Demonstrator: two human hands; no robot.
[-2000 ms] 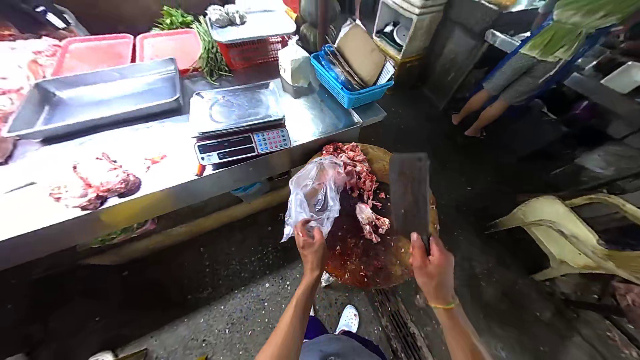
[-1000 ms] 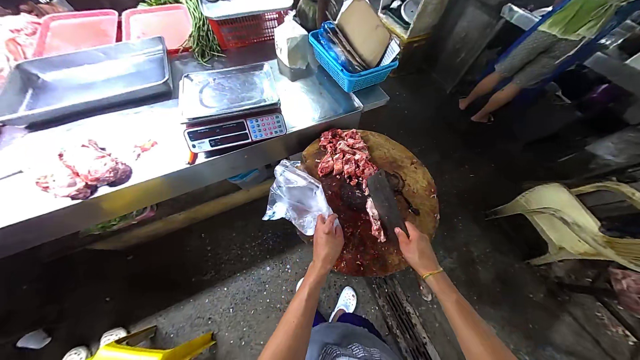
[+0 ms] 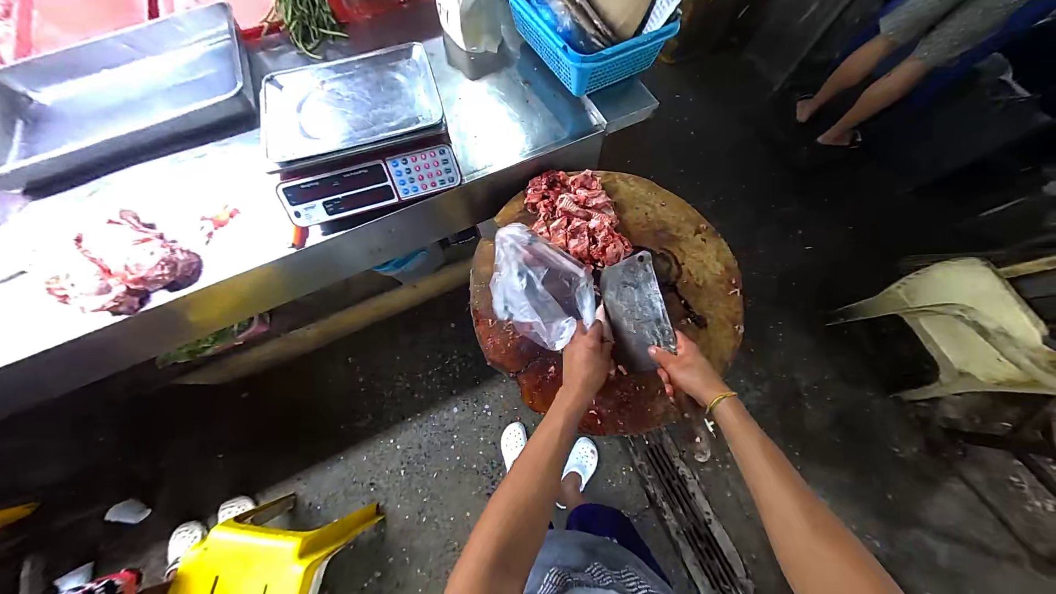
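My left hand (image 3: 587,359) grips a clear plastic bag (image 3: 536,285) by its edge over the left half of a round wooden chopping block (image 3: 701,239). In my right hand (image 3: 689,371) is a cleaver (image 3: 637,309), its broad blade close beside the left hand. Chopped raw meat (image 3: 582,219) lies in a pile at the block's far side, just beyond the bag and blade. A piece of meat partly shows between the bag and the cleaver; the left fingers hide much of it. Dark red stains cover the near part of the block.
A steel counter (image 3: 528,107) on the left bears a digital scale (image 3: 367,181), a metal tray (image 3: 124,91), raw meat (image 3: 128,264) and a blue basket (image 3: 590,66). A yellow plastic stool (image 3: 272,549) stands lower left, a worn pale chair (image 3: 973,322) at right. Another person's legs (image 3: 879,82) show upper right.
The cleaver, upright right of the meat two seconds ago, has come left and low beside my left hand. The loose piece nearest me has moved from the open toward my hands, now mostly covered.
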